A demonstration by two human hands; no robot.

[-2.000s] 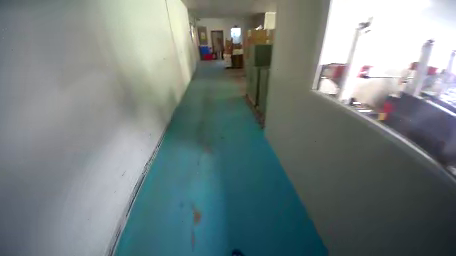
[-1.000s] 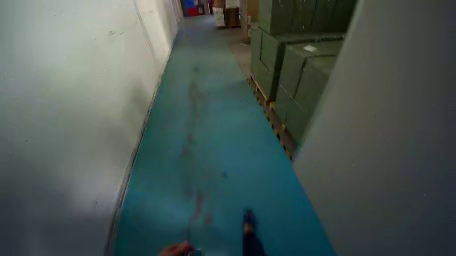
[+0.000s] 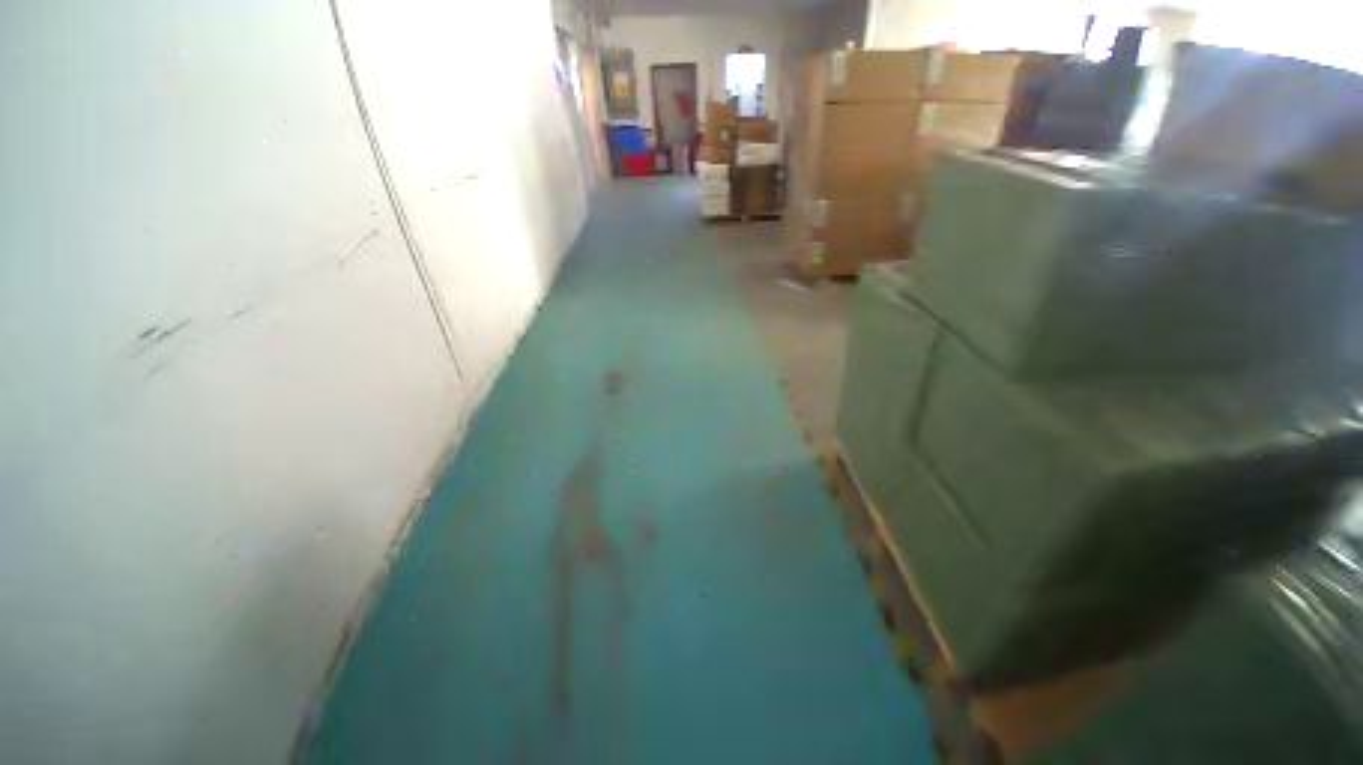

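Note:
Neither of my hands is in the picture. Nearest in front of me is the blue-green painted floor (image 3: 695,598) of a passage, with dark scuff marks along its middle. Large green boxes (image 3: 994,493) stand stacked on wooden pallets close on the right. Some look wrapped in clear film, and the nearest ones are blurred and cut off by the right edge.
A white wall (image 3: 195,389) runs along the left. Black-and-yellow tape (image 3: 882,598) edges the floor by the pallets. Brown cartons (image 3: 860,165) stand behind the green boxes, with more cartons (image 3: 743,168) farther on. Blue and red crates (image 3: 635,150) and a doorway are at the far end.
The view has moved forward along the passage and tilted up. The green boxes are nearer, and the right-hand wall has left view. The hand and foot seen at the bottom earlier are out of the picture.

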